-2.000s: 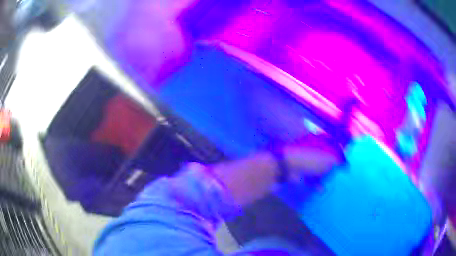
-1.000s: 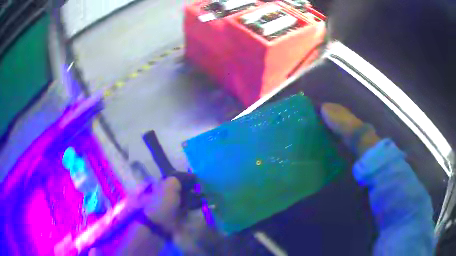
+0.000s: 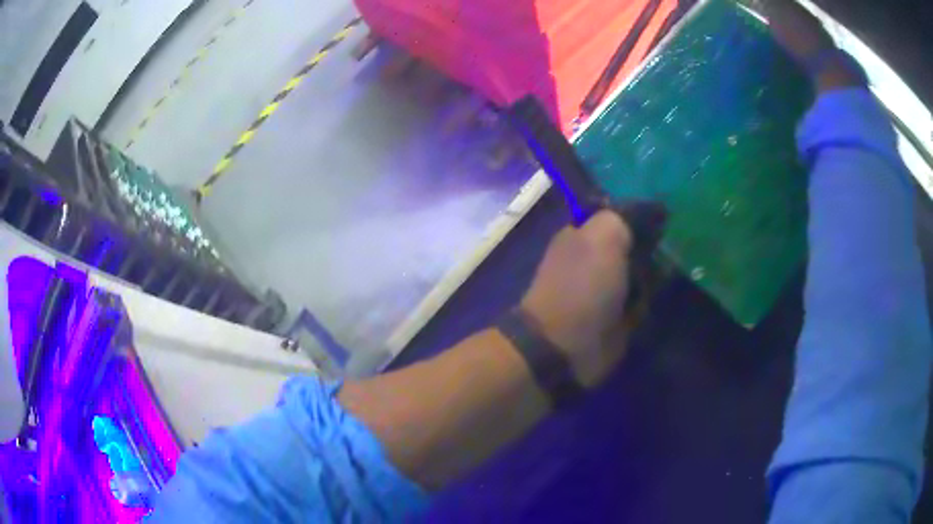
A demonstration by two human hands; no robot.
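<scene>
A flat green panel [image 3: 716, 154] lies at a slant in the upper right, over a dark surface. My left hand [image 3: 585, 276], with a dark band at the wrist, is closed around a dark tool [image 3: 561, 159] with a straight black bar, beside the panel's near left edge. The fingertips are partly hidden, so I cannot tell whether they also touch the panel. My right hand [image 3: 803, 36] is small and dark near the top edge and grips the panel's far right corner.
A red container [image 3: 460, 46] stands beyond the panel. A pale edge [image 3: 471, 266] borders the dark surface. A slatted rack [image 3: 133, 251] is at the left, above a magenta-lit bench with cyan-glowing bottles [image 3: 118, 461]. Yellow-black tape [image 3: 271, 107] marks the floor.
The panel and both hands have moved up and right in the view. The red container is now cut off by the top edge, and the slatted rack has come into view.
</scene>
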